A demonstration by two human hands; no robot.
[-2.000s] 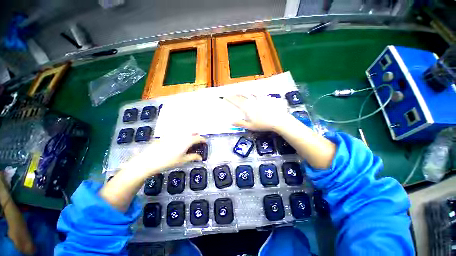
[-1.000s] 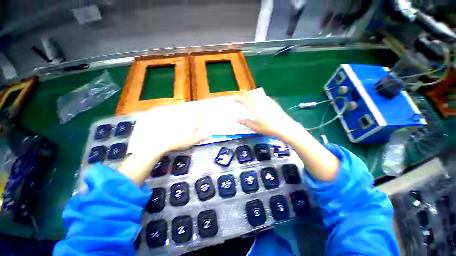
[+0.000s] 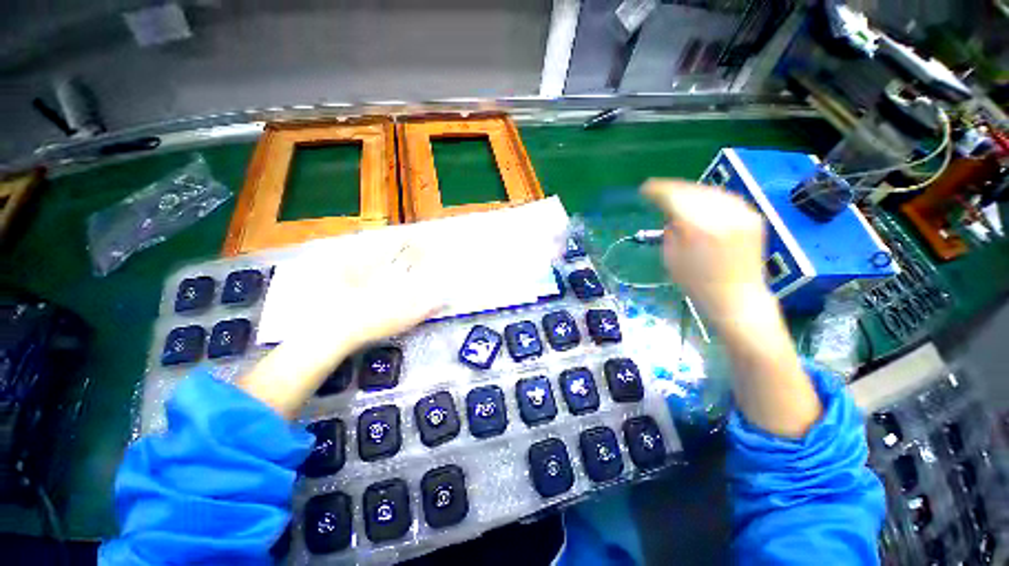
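A large clear blister tray [image 3: 498, 475] holds rows of small black rounded-square device housings [image 3: 378, 432] with pale marks. One housing [image 3: 480, 346] sits tilted in its row. A white release liner sheet [image 3: 498, 249] lies over the upper rows, with a blue edge at its lower right. My left hand [image 3: 387, 293] rests on the sheet, thumb and fingers apart; its fingers are washed out against the white. My right hand [image 3: 714, 238] is raised right of the tray, blurred, fingers curled and pointing left. A faint blue patch shows by its fingertips; I cannot tell if it is held.
Two wooden frames [image 3: 398, 166] stand behind the tray. A blue control box [image 3: 802, 232] with a cable is behind my right hand. A crumpled plastic bag [image 3: 155, 216] lies at left. Glossy film [image 3: 664, 354] lies at the tray's right. Another tray [image 3: 940, 475] is at lower right.
My right hand has left the sheet and moved right, toward the blue box. My left hand has moved from the housings onto the sheet and stays there. The view has shifted right.
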